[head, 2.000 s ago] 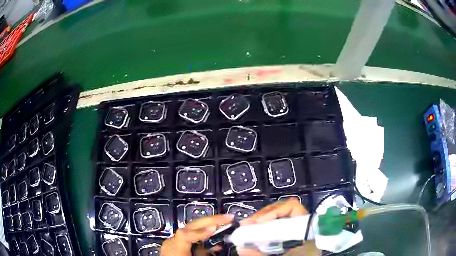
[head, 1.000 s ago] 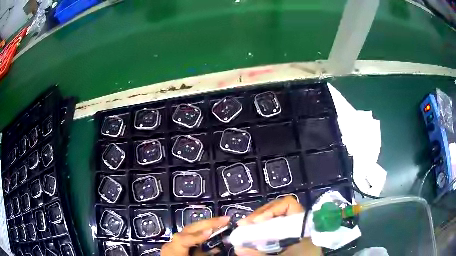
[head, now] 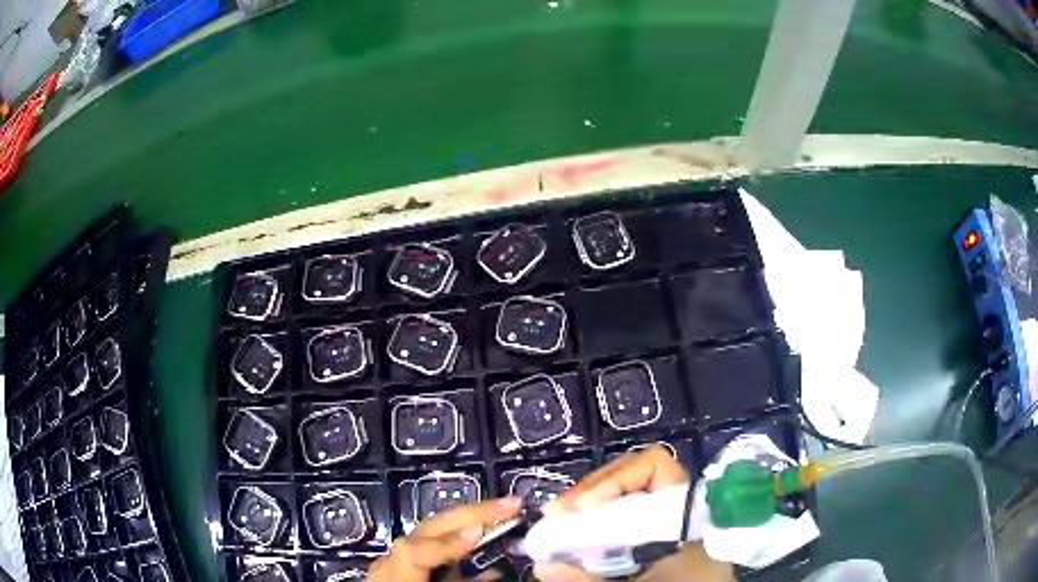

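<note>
My left hand (head: 427, 548), cut off by the bottom edge, holds a black smartwatch housing (head: 492, 553) with a shiny rim between its fingertips. My right hand (head: 637, 475) grips a white glue syringe (head: 615, 530) lying about level. Its front end points left and is at the housing; the needle tip and exact contact cannot be made out. A green adapter (head: 740, 493) with a brassy fitting sits at the syringe's rear, with a clear air hose (head: 911, 450) curving right and down. Both hands are over the black blister tray (head: 734, 305), which holds rows of housings; a few pockets are empty.
A second filled black tray (head: 139, 330) lies at the left. White paper sheets (head: 822, 307) lie right of the main tray. The blue controller (head: 990, 307), lit red, stands at the far right. A cream strip (head: 455, 205) and pale post (head: 797, 85) lie behind.
The view has shifted slightly, so the tray and controller sit a little further left. The hands, housing and syringe keep nearly the same pose; the housing's tilt appears slightly changed.
</note>
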